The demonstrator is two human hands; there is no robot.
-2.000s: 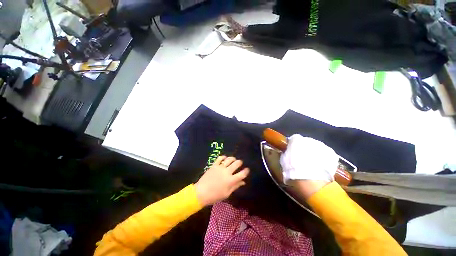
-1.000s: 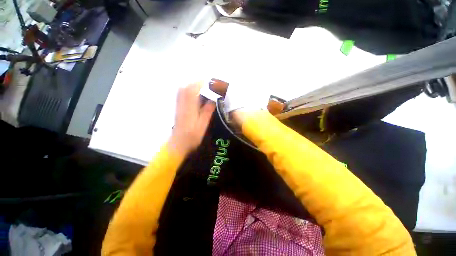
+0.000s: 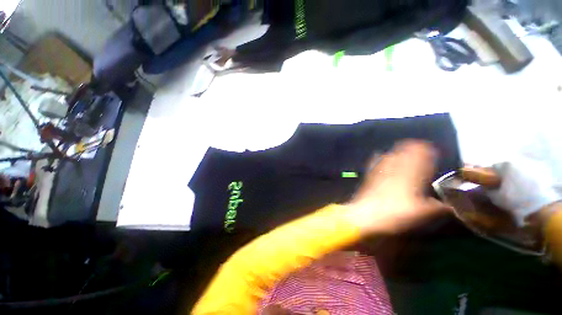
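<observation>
The black garment body (image 3: pixel 277 178) lies on the white table, with green lettering at its left part and a small green label (image 3: pixel 349 175) near its middle. My bare left hand (image 3: pixel 400 184) is over the right part of the cloth, blurred; whether it grips the cloth is unclear. My white-gloved right hand (image 3: pixel 524 187) is closed around the orange-brown handle of the steam iron (image 3: pixel 487 212), at the garment's right end. The iron's pointed front faces left, close to my left hand.
A waiting black garment pile (image 3: pixel 363 21) lies at the back. Two green strips (image 3: pixel 389 56) lie before it. Black-handled shears (image 3: pixel 453 52) and a tan-grey block (image 3: pixel 502 46) are back right. A machine (image 3: pixel 80 135) stands at left.
The iron and my right hand have moved from the garment's upper left to its right end. My left hand has moved right too. The garment now lies spread, with its green label showing.
</observation>
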